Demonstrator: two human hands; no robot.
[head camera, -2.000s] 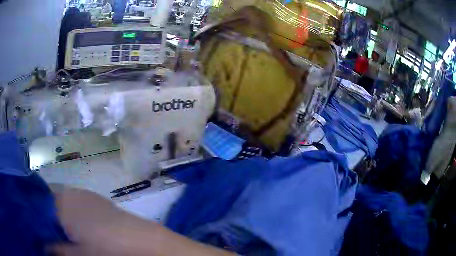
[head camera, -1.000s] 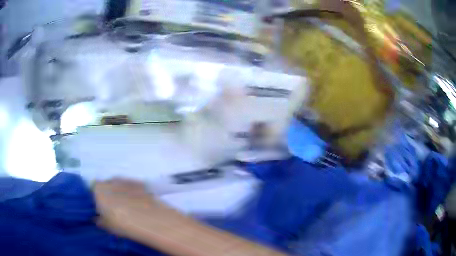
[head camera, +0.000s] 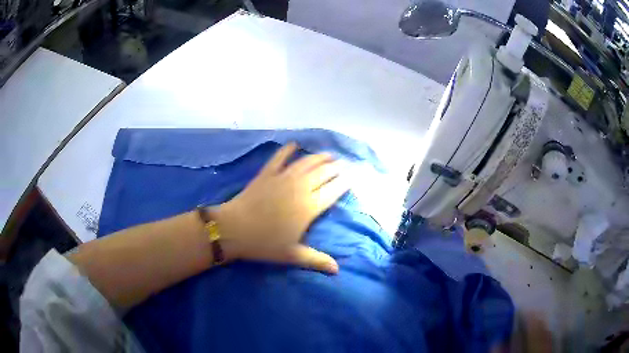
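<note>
The blue cloth (head camera: 262, 303) is spread over the white table, smooth at the left and bunched towards the machine. Its upper edge has a lighter folded strip (head camera: 179, 148). My left hand (head camera: 290, 200) lies palm down on the cloth, fingers apart, just below this strip, with a beaded bracelet at the wrist. The cloth reaches the presser foot area (head camera: 403, 227) under the white machine head (head camera: 462, 131). My right hand (head camera: 531, 334) is blurred and cut off by the bottom edge at the lower right, beside the bunched cloth; its fingers cannot be made out.
The white tabletop (head camera: 227, 76) extends behind the cloth. A second white table (head camera: 55, 103) stands at the far left across a narrow gap. A metal lamp (head camera: 427, 19) is above the machine head, whose body fills the right side. Bright light falls near the needle.
The view has swung from the machine's body and the aisle at the right to the cloth and table at the left. My left hand with its bracelet has come into view, flat on the cloth.
</note>
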